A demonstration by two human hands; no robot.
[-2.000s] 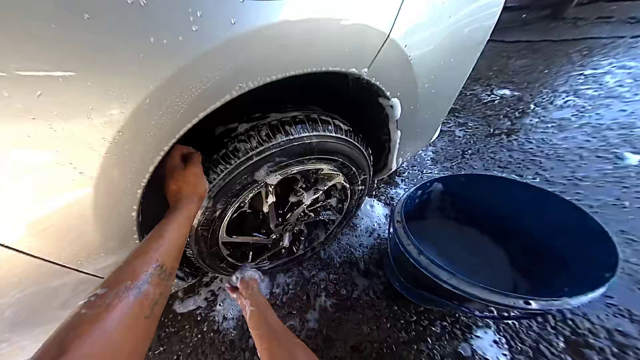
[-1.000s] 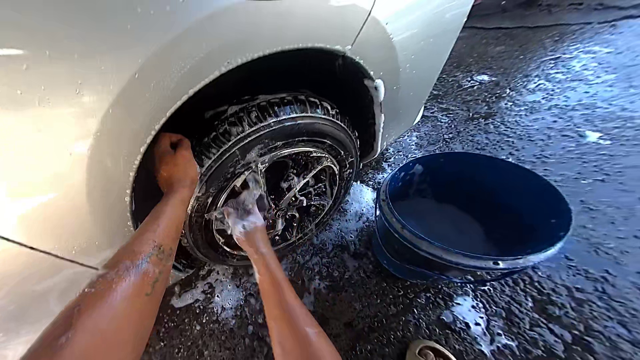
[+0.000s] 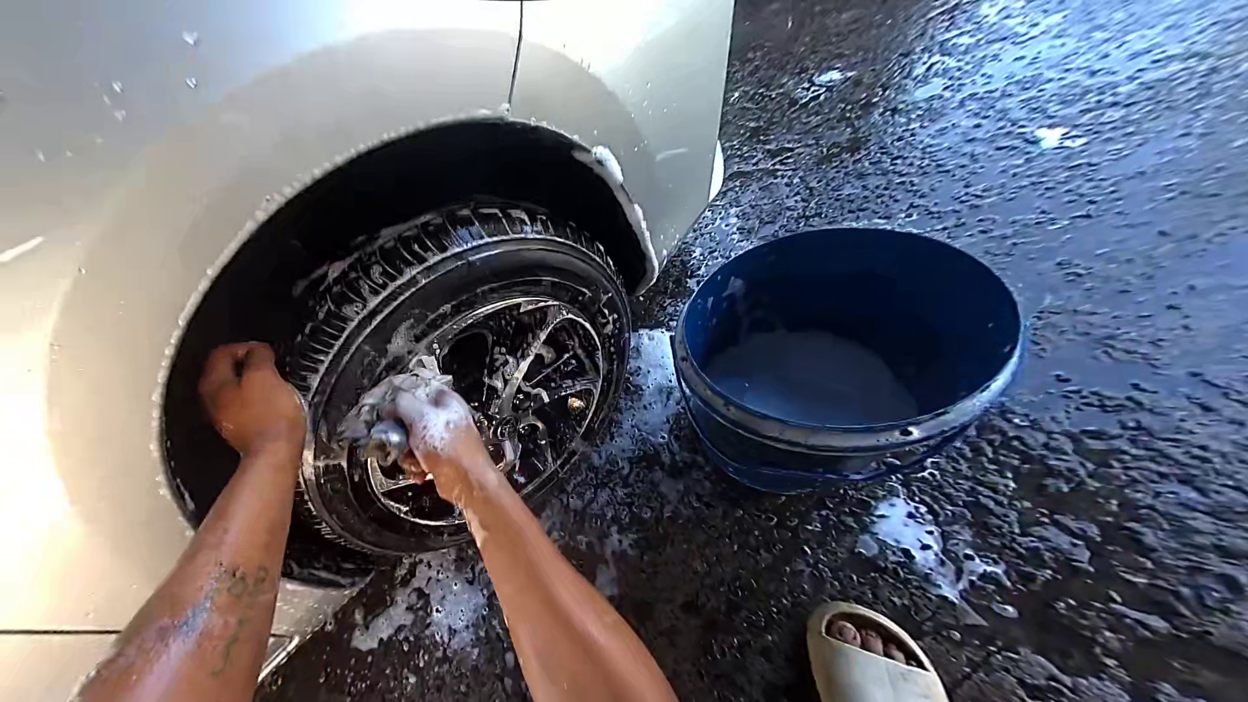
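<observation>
My right hand, covered in suds, grips a wet soapy cloth against the left side of the car wheel's alloy rim. My left hand is in the wheel arch beside the tread of the black tire; its fingers are curled, and whether it grips the arch edge or anything else cannot be seen. Foam and water drops cover the tire and the rim. The light-colored car fender curves around the wheel, with foam along the arch edge.
A dark blue plastic bucket with cloudy, soapy water stands on the wet asphalt right of the wheel. Patches of foam lie on the ground. A foot in a beige slide sandal shows at the bottom edge.
My right hand has moved up from low by the bottom of the tire onto the rim. My left hand remains in the wheel arch. The sandal has come further into view.
</observation>
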